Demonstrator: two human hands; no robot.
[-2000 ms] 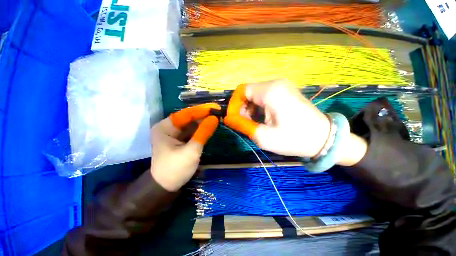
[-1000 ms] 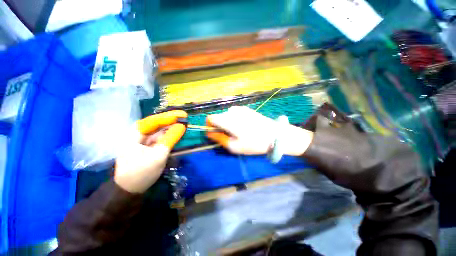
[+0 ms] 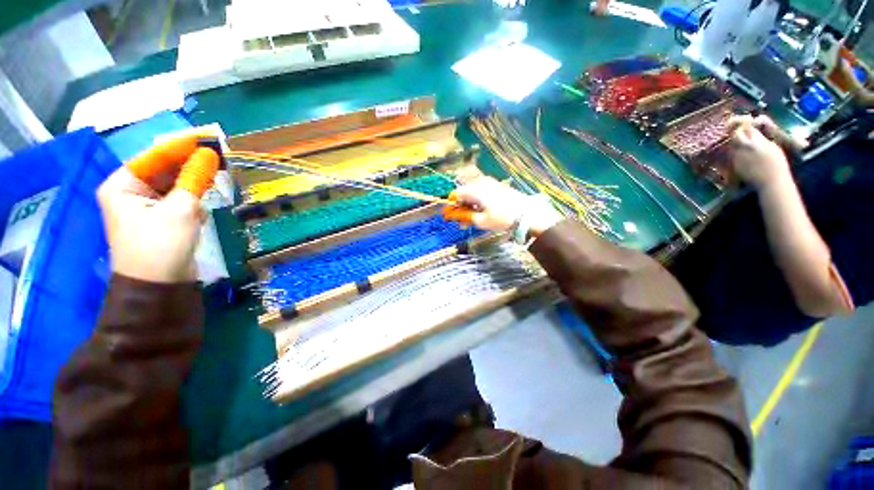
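Observation:
My left hand (image 3: 158,215), with orange finger cots on thumb and forefinger, is raised at the left and pinches a small black connector housing (image 3: 208,145). Several coloured lead wires (image 3: 331,176), orange, white and bluish, run from the housing to the right. My right hand (image 3: 484,204) grips these wires between orange-cotted fingertips, above the right part of the wire trays. The wires are stretched nearly straight between my hands. Which wires sit in the housing is too small to tell.
Trays hold orange, yellow, green (image 3: 355,212), blue (image 3: 369,260) and white wires (image 3: 402,308). Finished harnesses (image 3: 546,177) lie to their right. A blue bin (image 3: 57,316) stands left, a white partitioned box (image 3: 326,38) behind. Another person's hand (image 3: 754,148) is over trays at the right.
The hands have moved apart, drawing the wires out between them. The left hand is raised to the left. The view has swung up and widened, showing the other person.

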